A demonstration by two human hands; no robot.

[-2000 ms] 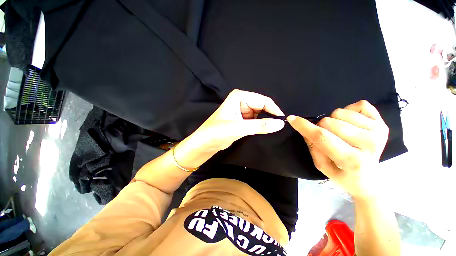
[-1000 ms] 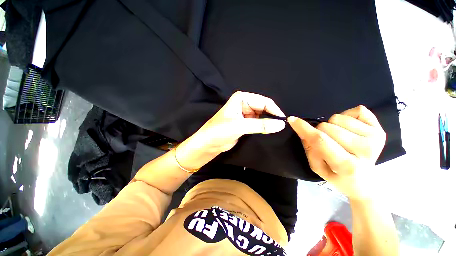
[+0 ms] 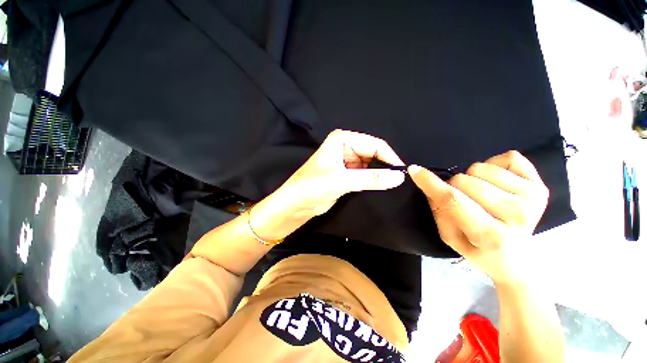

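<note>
A large black garment lies spread over the white table. My left hand pinches its folded edge between thumb and index finger. My right hand pinches the same edge just right of the left fingertips, its other fingers curled. The two hands' fingertips nearly touch. A tiny light glint shows at the fold beside the curled right fingers; whether it is a needle I cannot tell. A thin gold bracelet circles my left wrist.
Blue and black snips lie on the white table at the right. A black grid basket stands at the left. A crumpled black cloth pile lies below the garment. A red object shows at the lower right.
My right hand has shifted very slightly left and down since the earliest frame. Both hands keep their pinch on the fold. The garment's lower right edge has moved slightly.
</note>
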